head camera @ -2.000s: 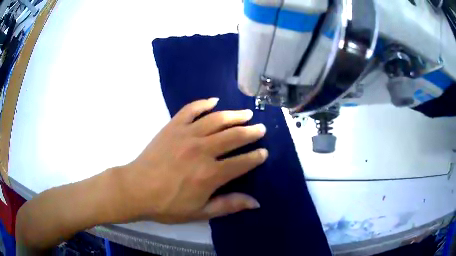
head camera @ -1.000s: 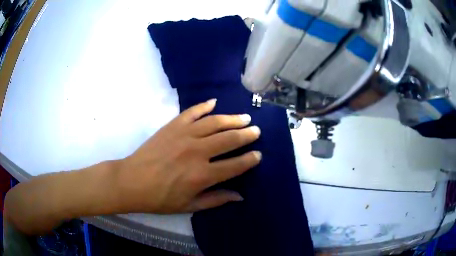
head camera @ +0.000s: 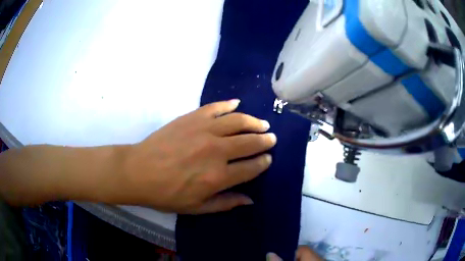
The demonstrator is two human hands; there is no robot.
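Note:
A long navy fabric piece [head camera: 244,204] lies on the white table under the machine head, running from the top edge to the bottom edge of the view. My left hand [head camera: 204,153] is bare and lies flat on it, fingers spread, fingertips beside the small metal presser foot [head camera: 278,105]. My right hand [head camera: 307,254] shows only as fingertips at the bottom edge, at the fabric's right edge; the rest is cut off and its grip cannot be told.
The white and blue sewing machine head [head camera: 352,61] fills the upper right, with a grey spring knob [head camera: 347,172] below it. The white table [head camera: 102,76] has a grey ribbed front edge. A tan strip [head camera: 15,38] runs along the upper left.
The fabric has fed upward past the foot; its far end has left the top of the view. The view has shifted and the machine looks larger. Right fingertips now show clearly at the bottom.

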